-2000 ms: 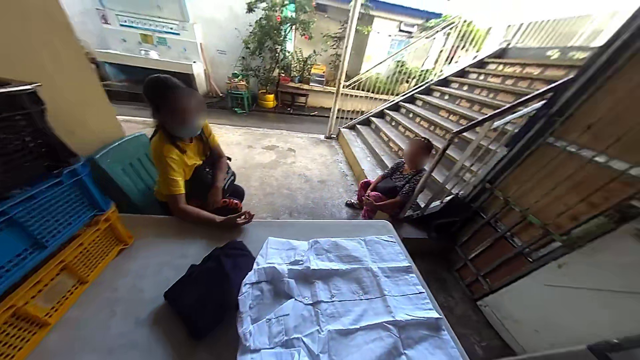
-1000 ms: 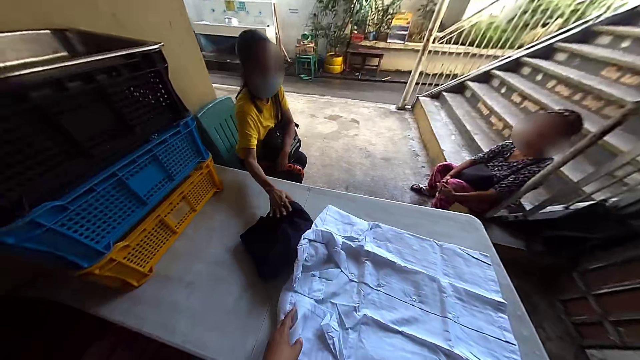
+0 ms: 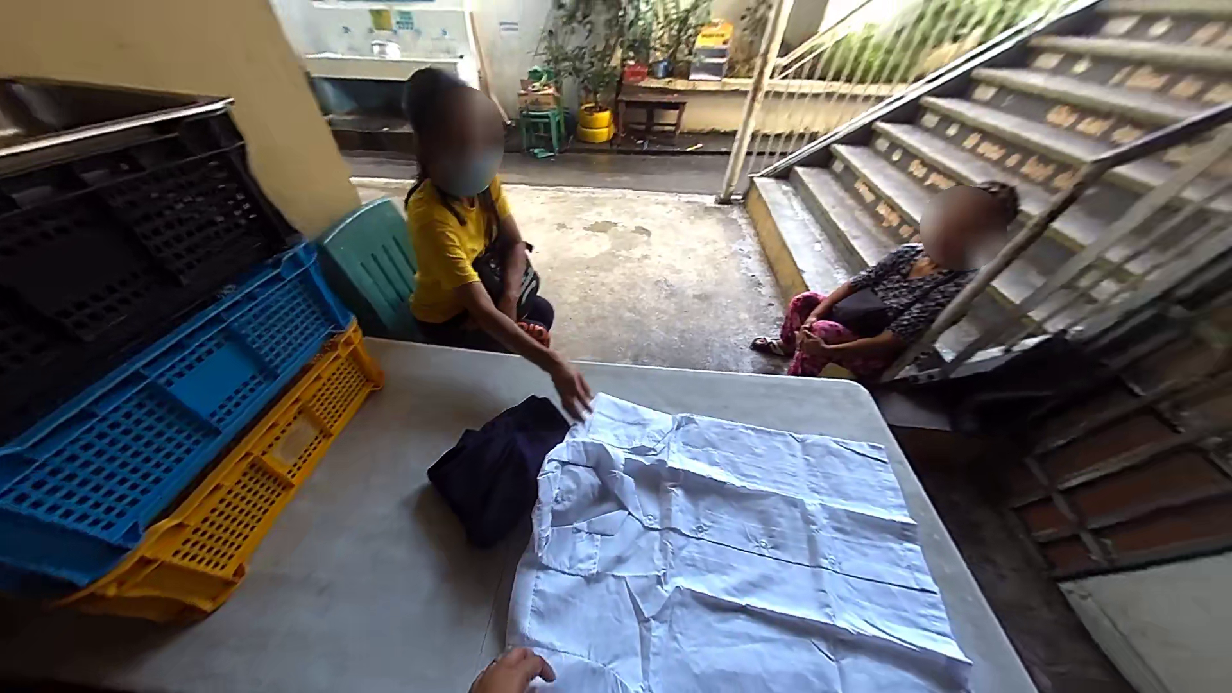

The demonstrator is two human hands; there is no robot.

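A creased white button-front shirt (image 3: 760,529) lies spread on the grey-white table (image 3: 385,577), its collar toward the left. At the bottom of the head view, my left hand (image 3: 515,671) touches the shirt's lower left edge; only its fingers and part of the back show, so its grip cannot be made out. My right hand is out of the picture. A folded dark cloth (image 3: 505,472) rests just left of the collar. Across the table, a seated person in a yellow top reaches out, and that person's hand (image 3: 572,390) is at the shirt's upper left corner.
Black (image 3: 135,221), blue (image 3: 173,423) and yellow (image 3: 250,500) plastic crates are stacked at the table's left. A green plastic chair (image 3: 371,265) stands behind it. Another person (image 3: 895,289) sits by the stairs (image 3: 924,164) and metal railing (image 3: 1020,231) at the right.
The person in yellow has moved a hand from the dark cloth to the shirt's corner. My left hand, unseen two seconds ago, has come in at the bottom. The view has swung left.
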